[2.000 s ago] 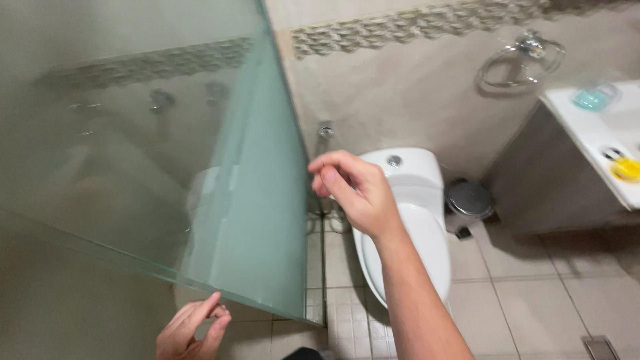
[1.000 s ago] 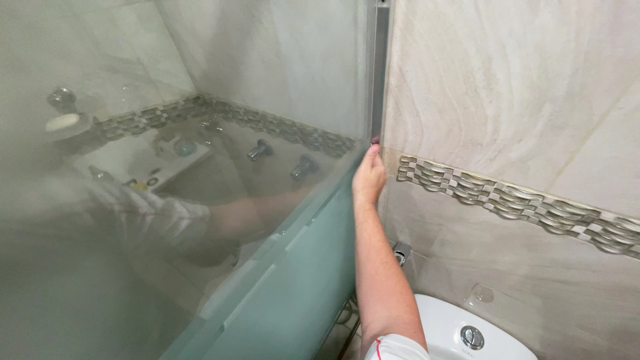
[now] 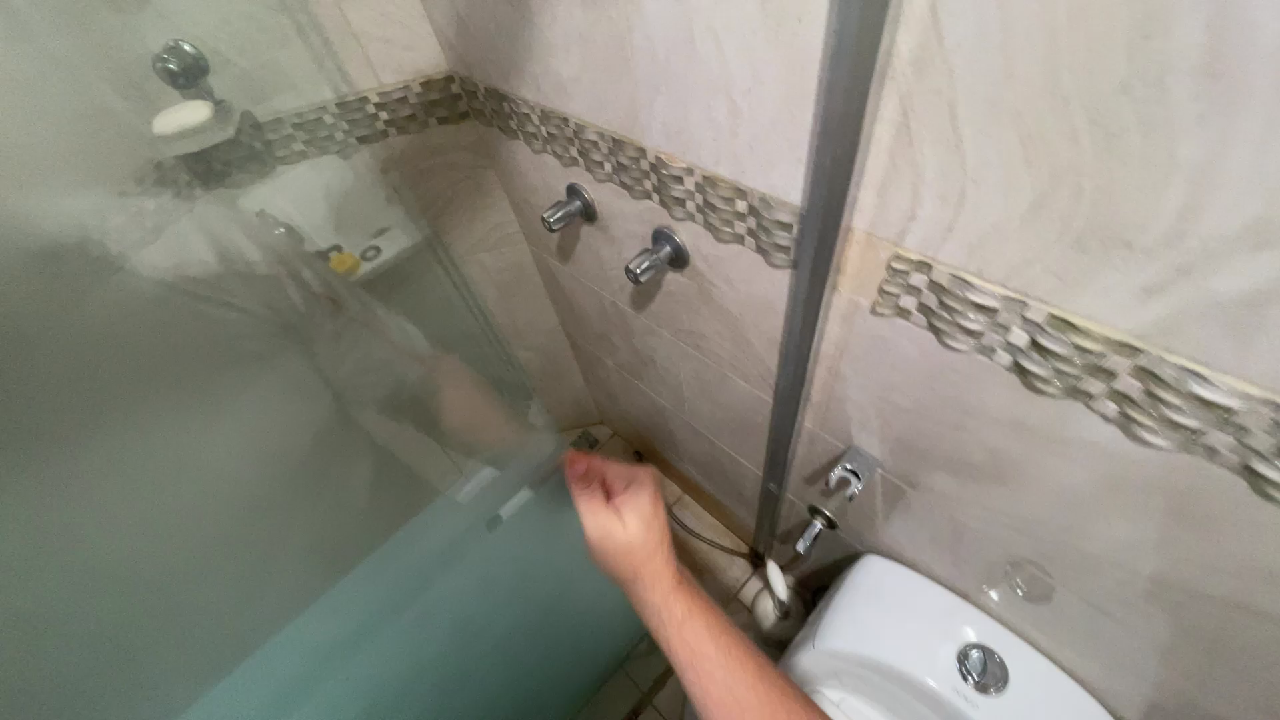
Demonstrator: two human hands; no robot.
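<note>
My right hand (image 3: 622,508) holds the upright edge of a glass shower door (image 3: 440,590), its fingers curled at the rim. The door is see-through above with a frosted greenish lower part, and it stands away from the grey metal wall profile (image 3: 818,260). A reflection of an arm and a washbasin shows in the glass. Through the gap two chrome shower taps (image 3: 655,258) appear on the tiled wall. My left hand is out of view.
At the lower right stands a white toilet (image 3: 900,620) with a chrome flush button (image 3: 982,668). A chrome valve (image 3: 848,475) is on the wall above it. A bar of soap (image 3: 183,118) shows behind the glass at the upper left. A hose (image 3: 705,535) lies on the shower floor.
The glass door has slid left from the wall profile, with my right hand at its edge. The gap now shows the taps directly. My left hand, visible two seconds ago, is out of view.
</note>
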